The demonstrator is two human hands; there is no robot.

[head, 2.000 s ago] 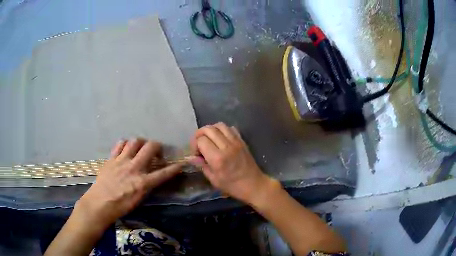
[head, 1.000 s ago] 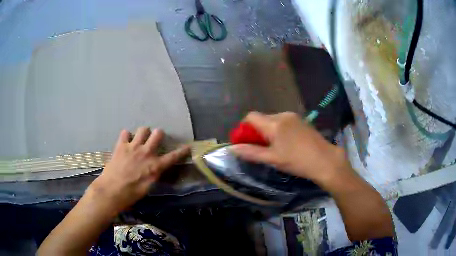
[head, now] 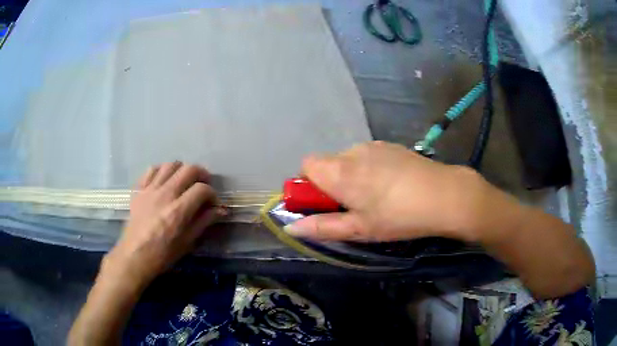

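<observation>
A grey-beige garment panel (head: 237, 88) lies flat on the table. A narrow pale strip with lengthwise lines (head: 67, 197) lies along its near edge and runs out to the left. My left hand (head: 172, 209) presses on the strip and near edge, with its fingertips bent down at the cloth; whether it pinches the fold is unclear. My right hand (head: 379, 196) is closed around the red handle of the steam iron (head: 311, 197). The iron's yellow-rimmed tip points left and rests on the panel's near edge, just right of my left hand. My right hand hides much of the iron.
Green-handled scissors (head: 392, 23) lie at the far side. A green spiral-wrapped hose (head: 463, 101) and a black cord (head: 488, 88) run from behind the iron towards the far side. A dark rectangular pad (head: 538, 125) lies at the right, near a stained white wall (head: 588, 135).
My right hand let go of the near edge, took the iron from its dark rest and brought it to the edge. My left hand stays on the strip. The view has shifted.
</observation>
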